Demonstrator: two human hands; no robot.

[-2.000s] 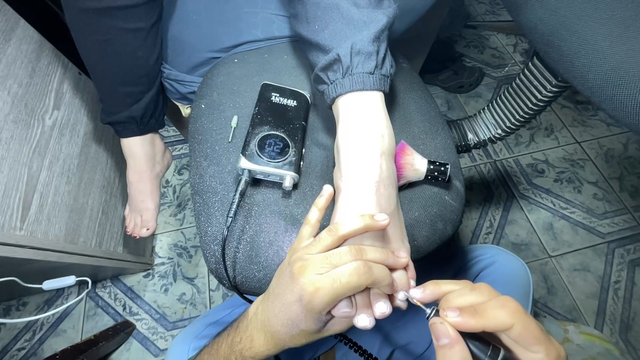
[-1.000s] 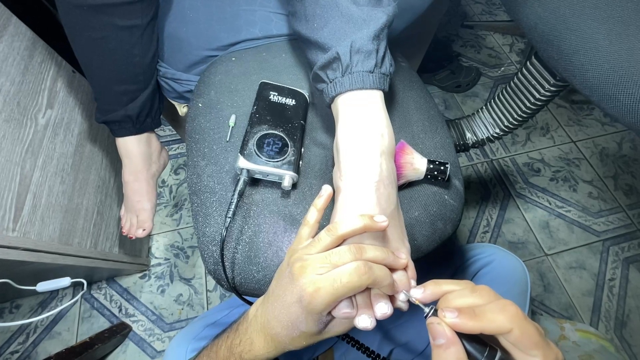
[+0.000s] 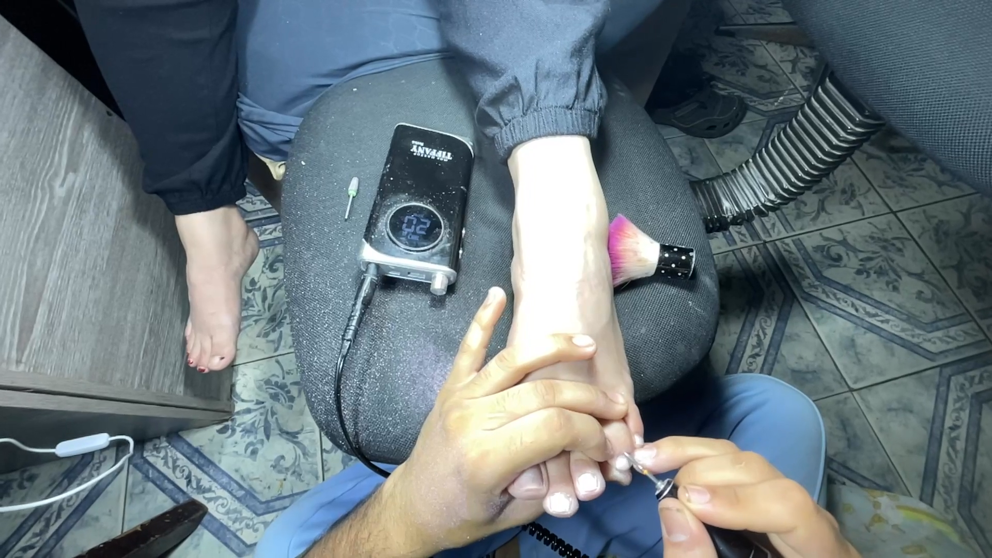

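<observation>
My left hand [image 3: 519,434] lies across a person's bare foot [image 3: 562,263] and grips its toes. Black and pen-like, an electric nail drill handpiece [image 3: 732,539] is held in my right hand [image 3: 744,488], and its thin metal bit [image 3: 642,470] is at a small toe. White residue covers the toenails. The drill's black control box [image 3: 422,194], with a lit display, rests on a dark padded seat [image 3: 434,341]. A loose nail drill bit [image 3: 352,197] lies beside the box. On the foot's other side is a dust brush [image 3: 647,252] with pink and white bristles.
The person's other foot [image 3: 213,287] is on the tiled floor beside a grey wooden cabinet [image 3: 101,232]. A black ribbed hose [image 3: 790,155] runs at the right. A black cord [image 3: 342,387] leads down from the box. A white cable [image 3: 81,445] is at lower left.
</observation>
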